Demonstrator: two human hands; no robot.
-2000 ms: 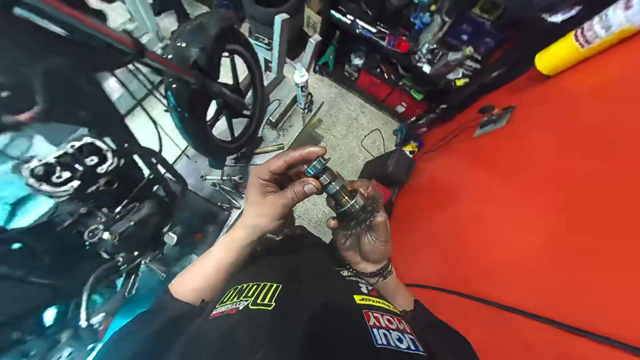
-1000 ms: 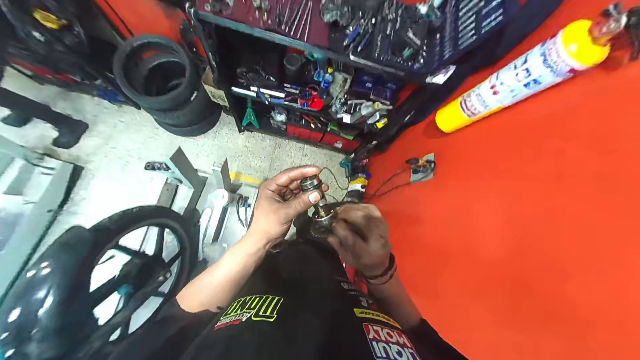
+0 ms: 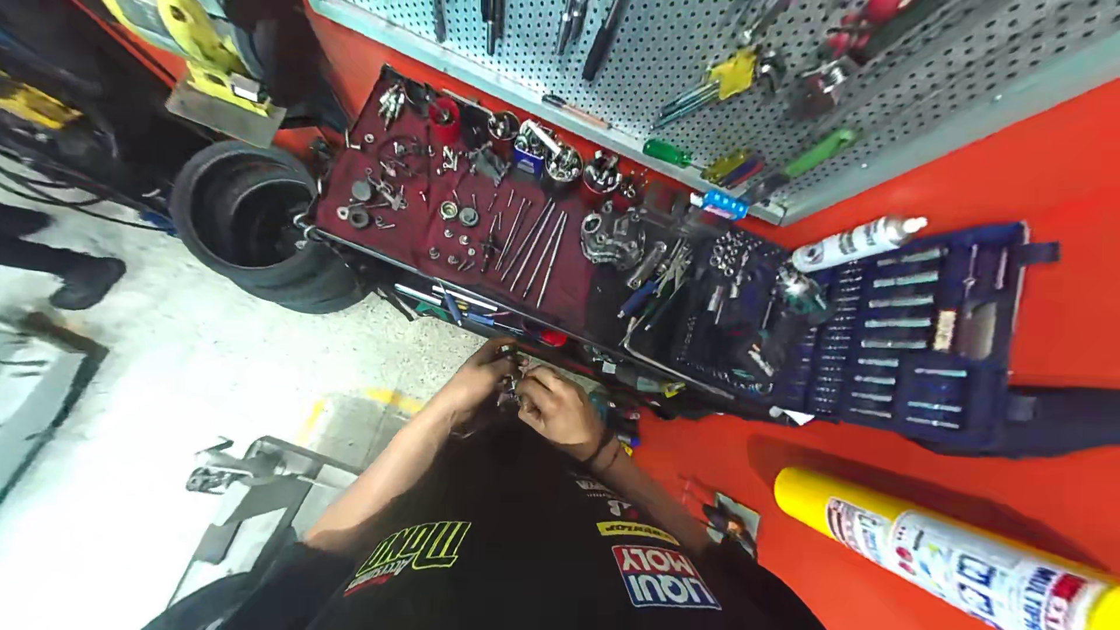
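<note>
Close in front of my dark shirt, my left hand (image 3: 479, 378) grips a metal camshaft (image 3: 509, 385), of which only small shiny parts show between the fingers. My right hand (image 3: 558, 409) has its fingertips on the same part from the other side. Beyond both hands runs the front edge of a workbench with a dark red cloth (image 3: 411, 229). On the cloth lie several long thin metal rods (image 3: 535, 249), small round parts, bolts and a cast metal engine part (image 3: 610, 238). Pliers (image 3: 669, 278) lie right of these.
An open blue socket set case (image 3: 927, 341) and a spray can (image 3: 857, 245) are at the bench's right. A perforated tool panel (image 3: 700, 52) rises behind. Stacked tyres (image 3: 254, 227) stand left. A yellow cylinder (image 3: 927, 534) is at lower right, a metal stand (image 3: 262, 490) at lower left.
The view has swung from the motorcycle wheel and floor to the workbench. The camshaft, plainly visible between both hands earlier, is now mostly covered by the fingers.
</note>
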